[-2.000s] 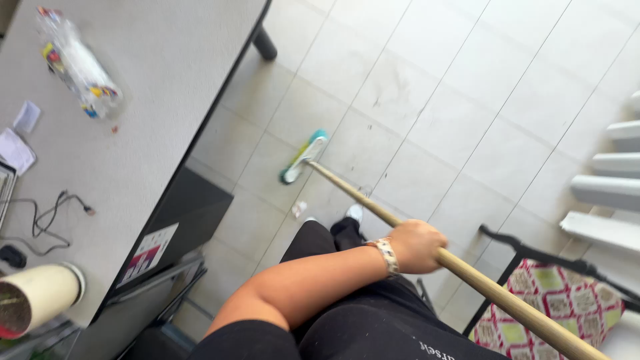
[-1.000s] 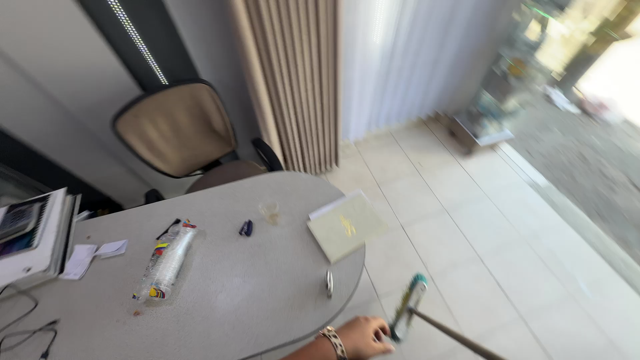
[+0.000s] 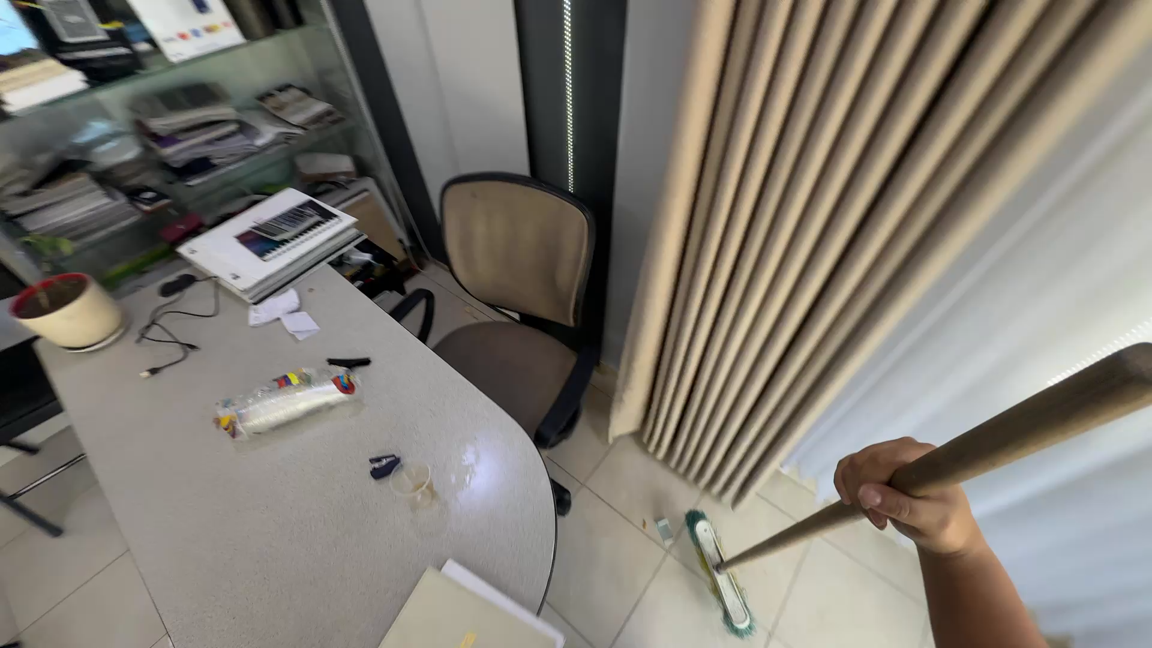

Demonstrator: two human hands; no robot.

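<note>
My right hand (image 3: 904, 495) is closed around the wooden handle (image 3: 1026, 427) of a floor brush, below the handle's thick top end, at the right. The handle slants down to the left to the long brush head (image 3: 717, 571), which has a white back and teal bristles and rests on the tiled floor. A small pale scrap (image 3: 664, 531) lies just left of the brush head, with a tiny orange-brown bit beside it. My left hand is out of view.
A grey table (image 3: 297, 513) at left bears a plastic-wrapped package (image 3: 292, 403), a stapler (image 3: 384, 466), a clear cup (image 3: 412, 484), a folder (image 3: 468, 612) and a potted plant (image 3: 67, 310). An office chair (image 3: 517, 261) stands behind it, beside a beige curtain (image 3: 765, 225). Glass shelves (image 3: 216, 162) hold papers.
The view has swung from the floor to the curtain and shelves. The hand with a bracelet, on the handle two seconds ago, has left the view; my right hand now shows on the handle.
</note>
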